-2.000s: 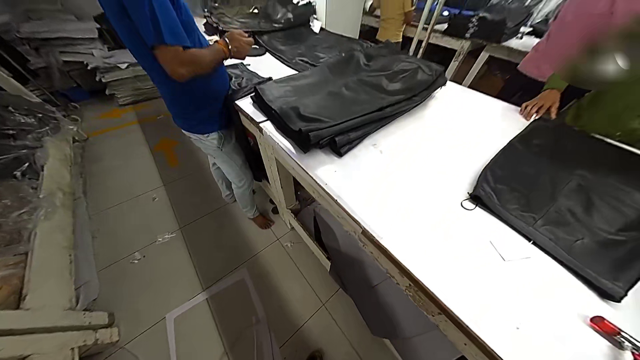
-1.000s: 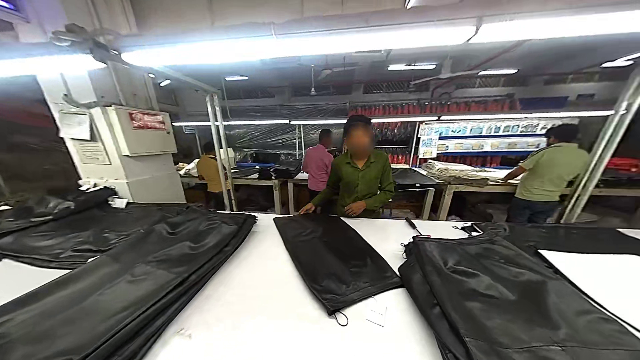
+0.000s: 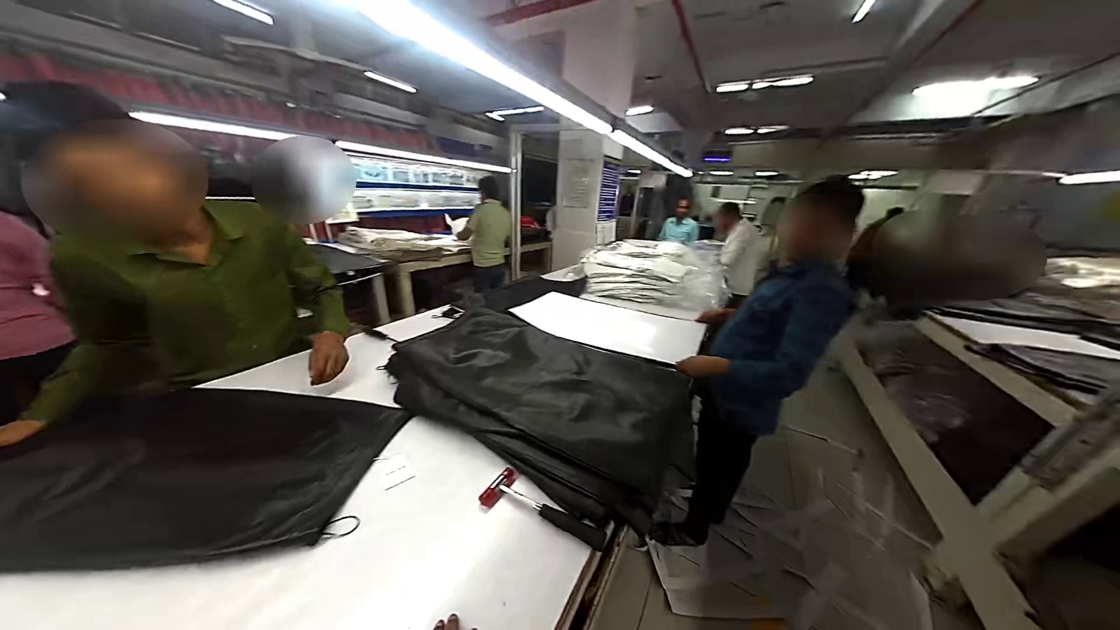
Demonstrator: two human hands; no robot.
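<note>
Fingertips of one of my hands (image 3: pixel 452 623) show at the bottom edge, at the white tabletop (image 3: pixel 420 560); which hand it is I cannot tell, and the rest is out of frame. Nearest to them lies a hammer-shaped tool (image 3: pixel 542 507) with a red head, metal shaft and black handle. Its handle end is beside a pile of black, leather-like pieces (image 3: pixel 542 394). To the left a flat black piece (image 3: pixel 192 481) has a thin cord loop (image 3: pixel 341 527) at its corner. A small marked paper (image 3: pixel 395 471) lies between them.
Across the table a person in green (image 3: pixel 184 306) has a hand on the flat black piece. At right a person in blue (image 3: pixel 774 332) holds a white sheet (image 3: pixel 612 325). Plastic-covered stacks (image 3: pixel 643 271) stand behind. Plastic sheeting lies on the floor (image 3: pixel 787 542); a rack (image 3: pixel 945 472) stands far right.
The view has swung up and then far to the right. The person in green, upright a second ago, now leans over the table.
</note>
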